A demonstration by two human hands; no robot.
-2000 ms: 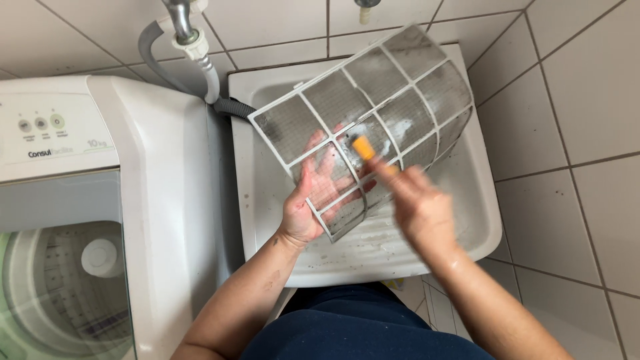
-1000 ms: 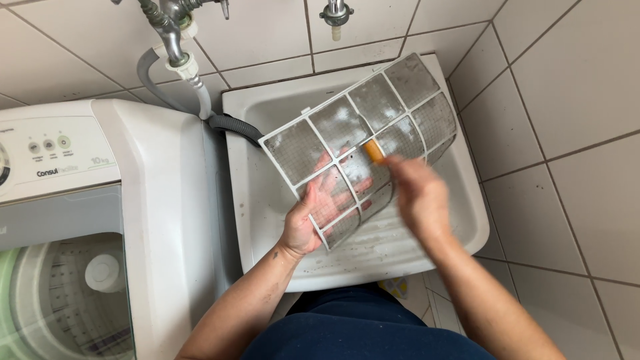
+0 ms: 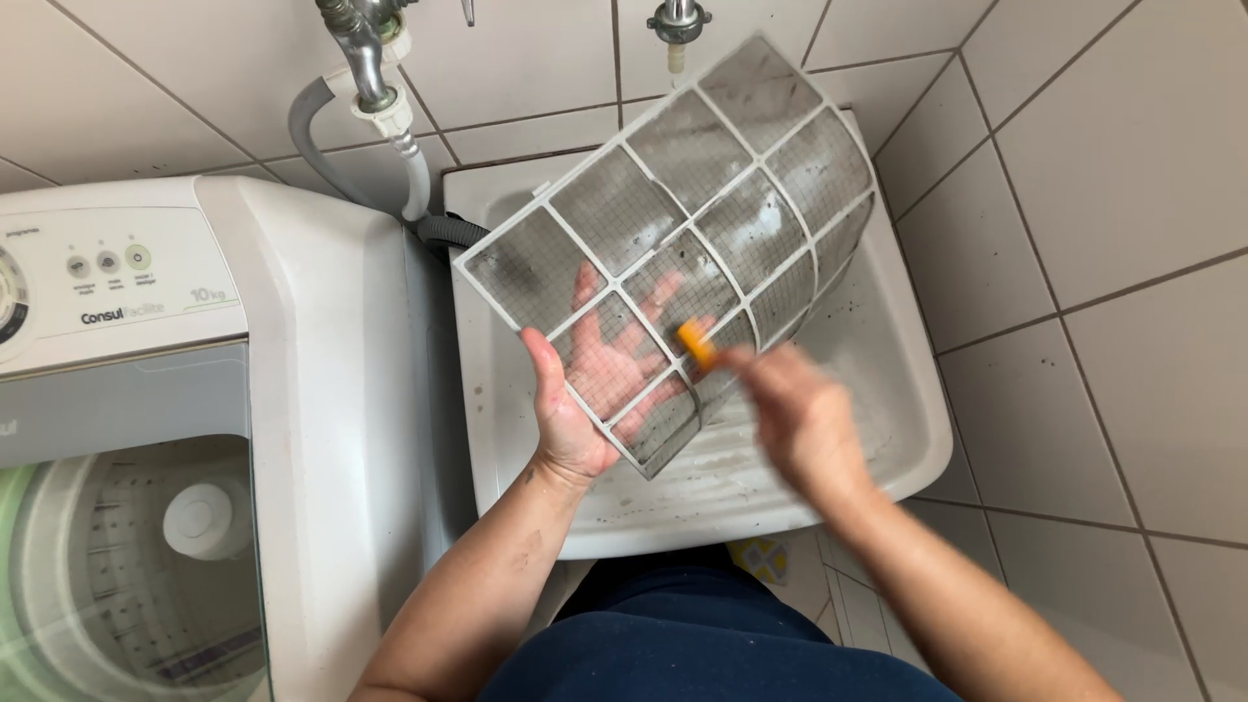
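A curved mesh air filter with a white plastic grid frame is held tilted over a white laundry sink. Its mesh is wet and carries dark dirt specks. My left hand supports it from behind at the lower left, fingers spread behind the mesh and thumb over the frame's edge. My right hand, blurred, grips a small brush with an orange head or handle against the mesh's lower middle. The brush's bristles cannot be made out.
To the left stands a white washing machine with a see-through lid. A metal tap with a hose is on the tiled wall at the upper left, and another tap hangs above the sink's back edge. A tiled wall borders the right side.
The brush in my right hand has shifted down the mesh, from the middle toward the lower edge. My left hand still holds the filter from behind.
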